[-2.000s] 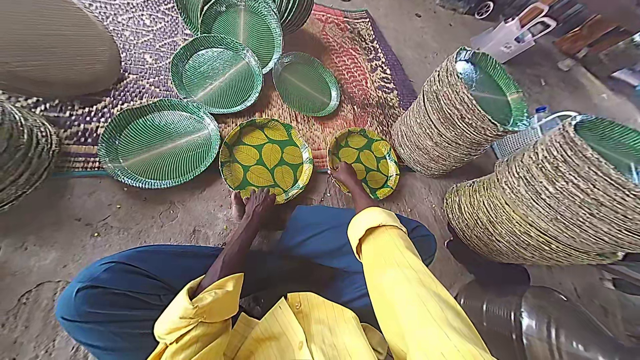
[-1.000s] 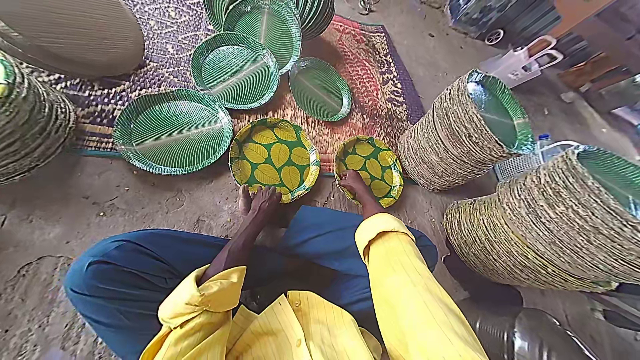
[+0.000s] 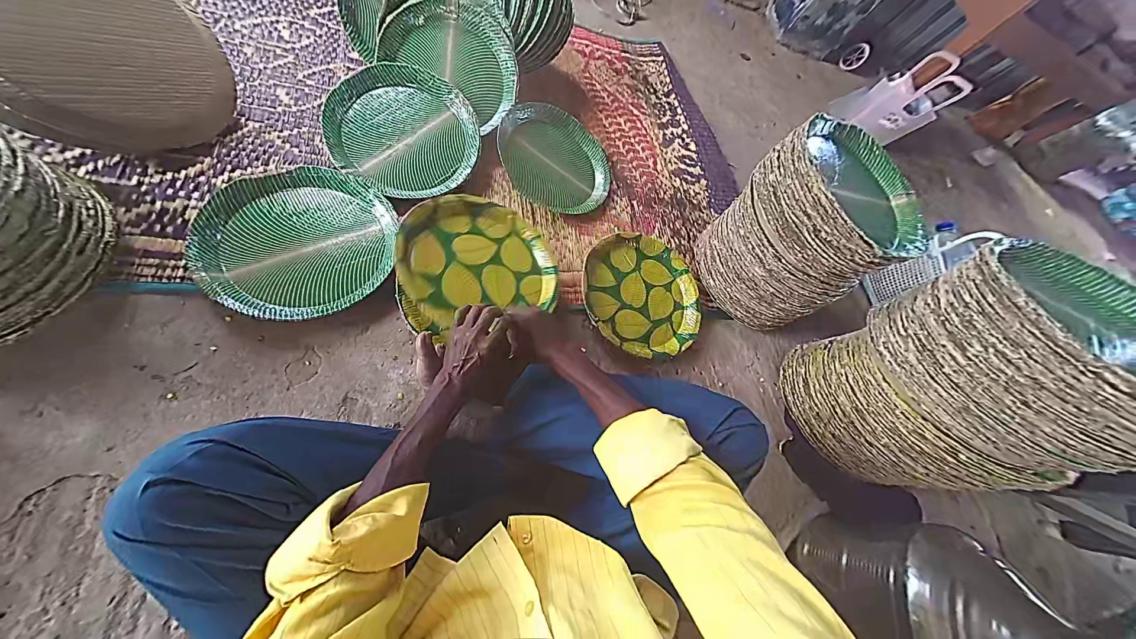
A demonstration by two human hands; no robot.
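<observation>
Straight ahead is a round plate with yellow leaves on green (image 3: 475, 257), lifted at a slight tilt over another patterned rim. My left hand (image 3: 479, 342) grips its near edge. My right hand (image 3: 537, 333) is blurred beside the left one, at the near right edge of that plate; its fingers cannot be made out. A smaller yellow-leaf plate (image 3: 642, 295) lies to the right, touched by neither hand. Beyond them are green leaf-pattern plates: a large one (image 3: 293, 242) at left, a middle one (image 3: 401, 130) and a small one (image 3: 554, 158).
Tall plate stacks stand on the right, one upright-leaning (image 3: 781, 240) and one nearer (image 3: 958, 373). A further stack (image 3: 49, 240) is at far left, below a large brown round object (image 3: 115, 75). A woven mat (image 3: 639, 115) lies under the green plates. A white bag (image 3: 896, 102) stands back right.
My right hand has left the smaller yellow-leaf plate and moved left to the larger one. The larger plate has shifted and another patterned rim now shows below it.
</observation>
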